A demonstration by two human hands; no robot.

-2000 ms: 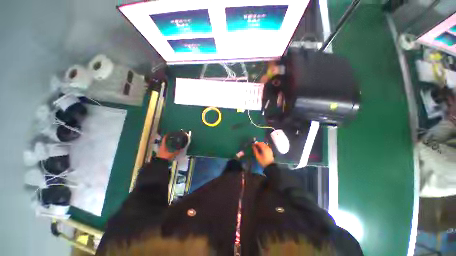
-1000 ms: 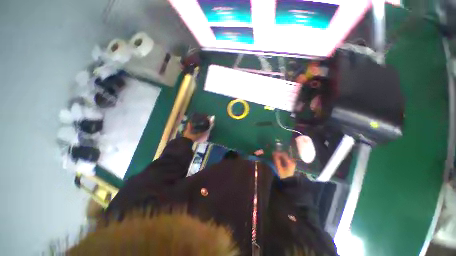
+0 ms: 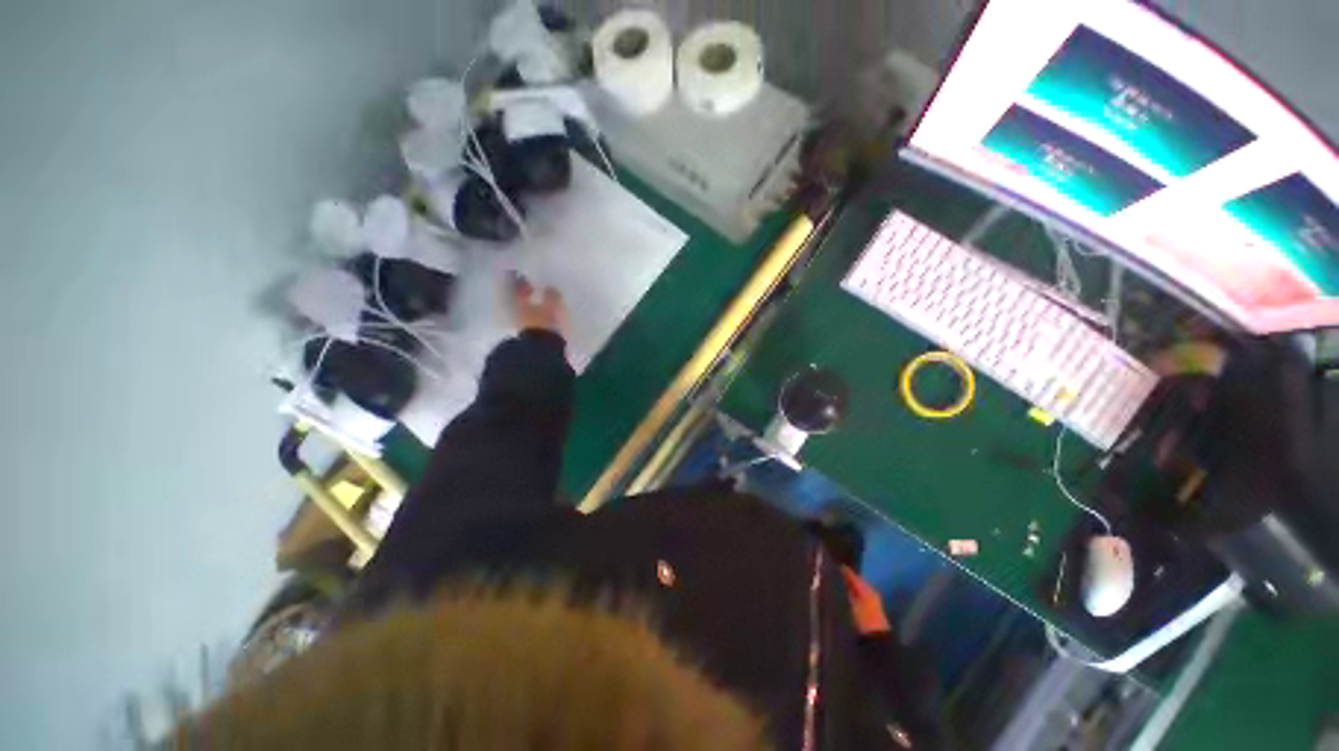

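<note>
A security camera with a black ball head (image 3: 812, 399) and white base stands alone on the green mat at the bench's front edge. My left hand (image 3: 541, 305) is over the white sheet (image 3: 624, 242), to the right of the waiting cameras. Its fingers look slightly apart, with nothing visible in them. More black-headed cameras (image 3: 411, 288) with white bases and thin leads stand along the sheet's left side. My right hand (image 3: 866, 602) is low by my body, below the bench edge, small and partly hidden by the sleeve; its fingers are unclear.
A yellow rail (image 3: 734, 316) separates sheet and mat. A yellow tape ring (image 3: 937, 385), keyboard (image 3: 999, 320), mouse (image 3: 1107, 575) and small parts (image 3: 1032, 540) lie on the bench. The monitor (image 3: 1072, 147) stands behind. White rolls (image 3: 720, 66) sit on a grey box.
My left hand has let go of the camera and moved left over the sheet. My right hand has drawn back from the mat to my body. The view has turned left.
</note>
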